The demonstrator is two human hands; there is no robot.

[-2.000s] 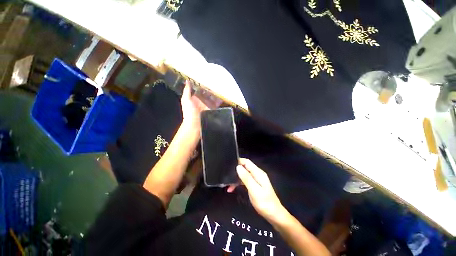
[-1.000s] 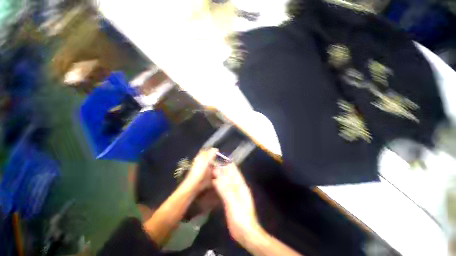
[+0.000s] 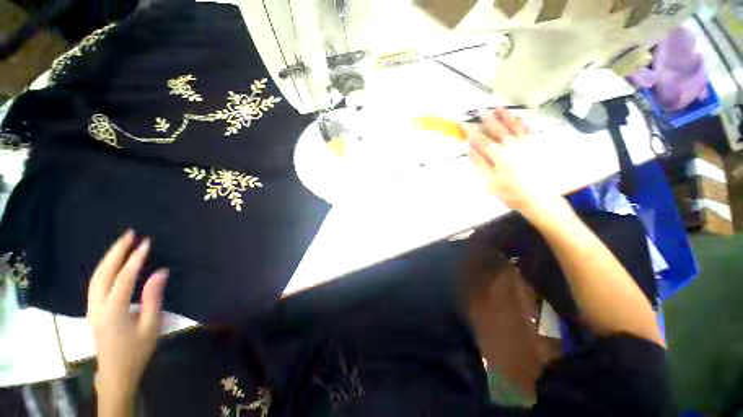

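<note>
The black embroidered panel with gold flowers and leaves lies on the white table, left of the sewing machine's needle area. My left hand is at the panel's near left edge, fingers apart, holding nothing visible. My right hand is over the table right of the needle, fingers spread, beside the yellow-handled tool and a slim dark tool. Whether its fingertips touch them I cannot tell. The presser foot area is small and glared. The smartphone is not seen.
The cream sewing machine arm spans the top right. A white and black item and a purple object lie at the right. A blue crate with cloth stands below the table's right end. More gold-patterned black cloth hangs near my lap.
The view has swung right toward the machine. My hands, earlier together at my lap and before that holding the phone, are now apart at the table. The phone has gone from view.
</note>
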